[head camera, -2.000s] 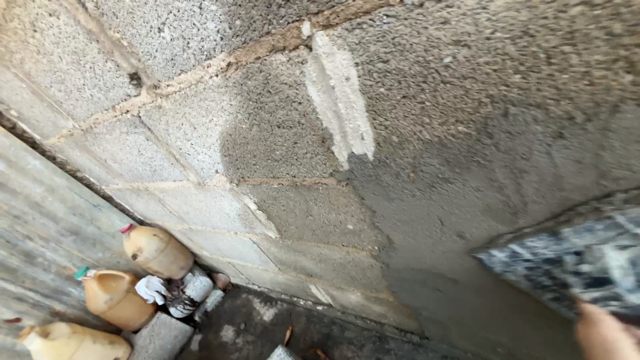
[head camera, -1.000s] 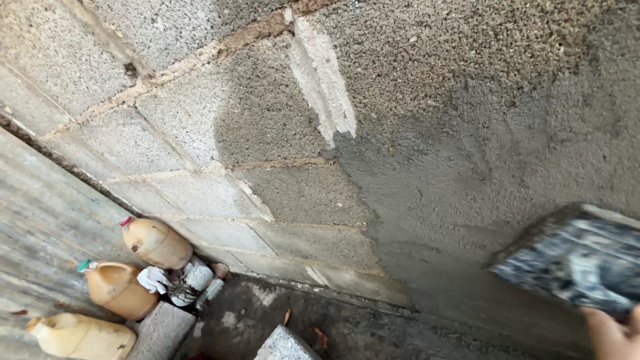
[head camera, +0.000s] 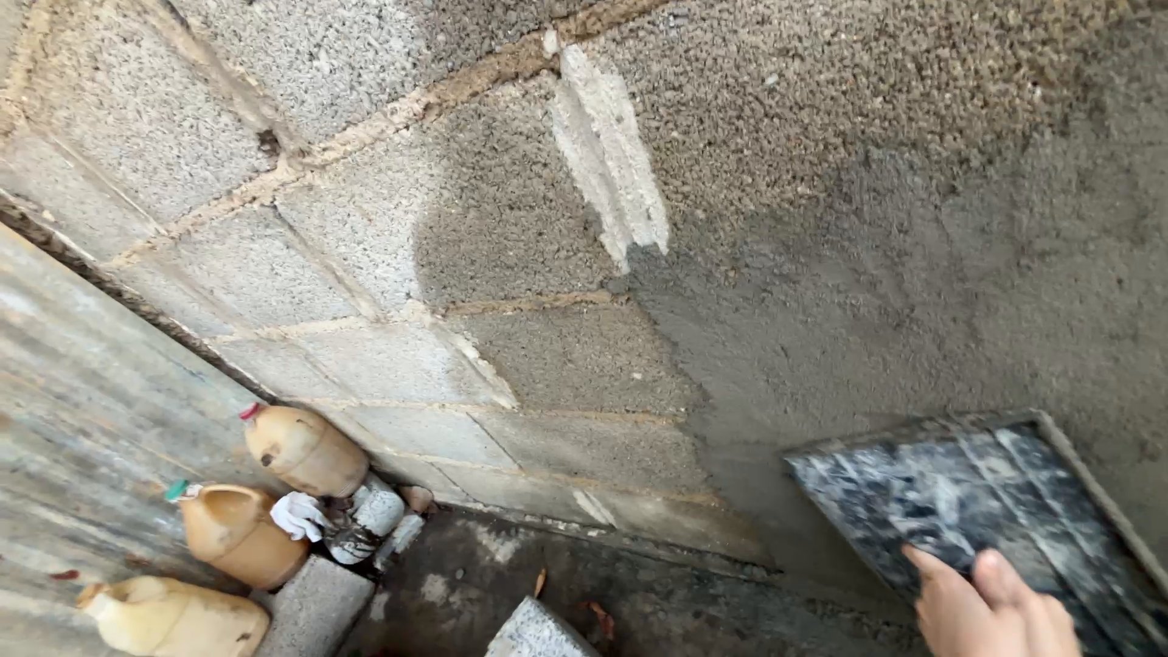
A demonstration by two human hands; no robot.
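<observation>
My right hand (head camera: 995,607) grips a dark, mortar-smeared plastering float (head camera: 995,511) at the lower right. The float's back faces me and its other side is against or very near the wall; the exact contact is hidden. Around it, wet grey mortar (head camera: 867,319) covers the right part of the concrete block wall (head camera: 547,201). Left of the mortar edge the blocks are bare, some damp and darker, with a pale ridged mortar strip (head camera: 611,151) running down to that edge. My left hand is out of view.
Several plastic jugs (head camera: 306,449) stand at the lower left by a corrugated metal sheet (head camera: 100,383). Near them lie a concrete block (head camera: 315,607), a white crumpled cloth (head camera: 298,516) and small rubble. Another block (head camera: 538,631) rests on the dark floor (head camera: 456,575).
The float's outline against the wall has shifted left since one second ago, and more of its back and of my right hand shows.
</observation>
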